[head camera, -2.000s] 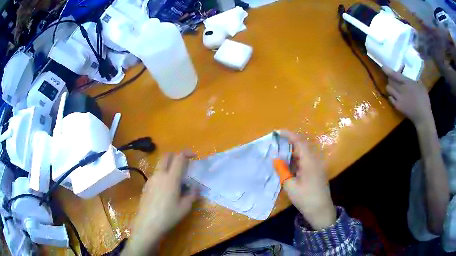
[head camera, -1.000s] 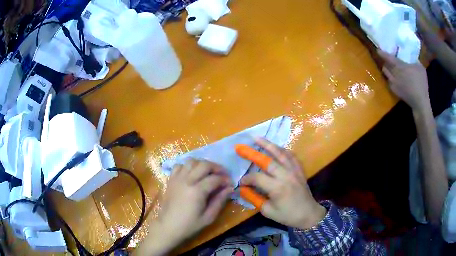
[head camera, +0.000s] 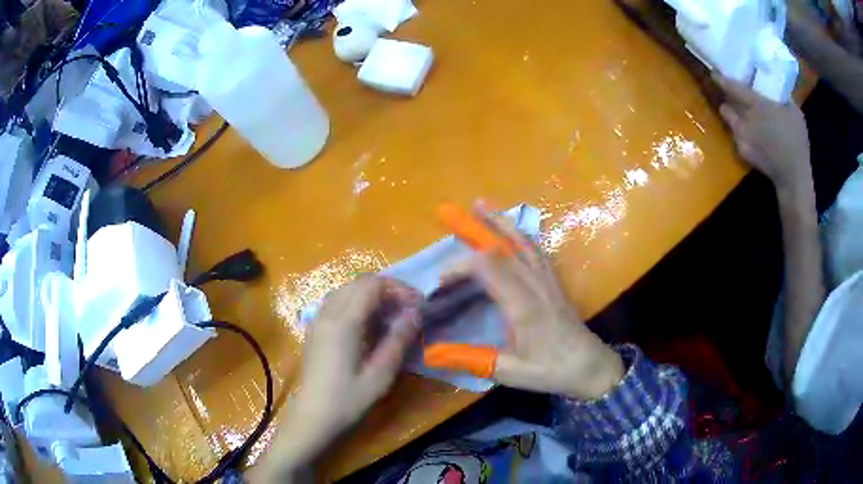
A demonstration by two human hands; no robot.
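A pale grey-white wiping cloth (head camera: 454,326) lies folded on the orange-brown tabletop in front of me. My left hand (head camera: 364,345) is over its left part with the fingertips pinched together; whether cloth is between them cannot be told. My right hand (head camera: 520,312) is over the right part of the cloth, fingers spread, with bright orange finger cots on two fingers, the thumb one low and the other raised. The fingers are slightly blurred and hide the cloth's middle.
A white camera with a black cable (head camera: 132,274) stands at the left among piled cameras. A translucent white bottle (head camera: 274,104), a white block (head camera: 396,66) and a round white part (head camera: 356,40) are at the back. Another person's hand (head camera: 766,128) holds a white camera (head camera: 733,38) at upper right.
Both hands have come together over the cloth, which is now folded smaller. My right fingers have spread since a second ago. The view has shifted, so the bottle and block appear further left and higher.
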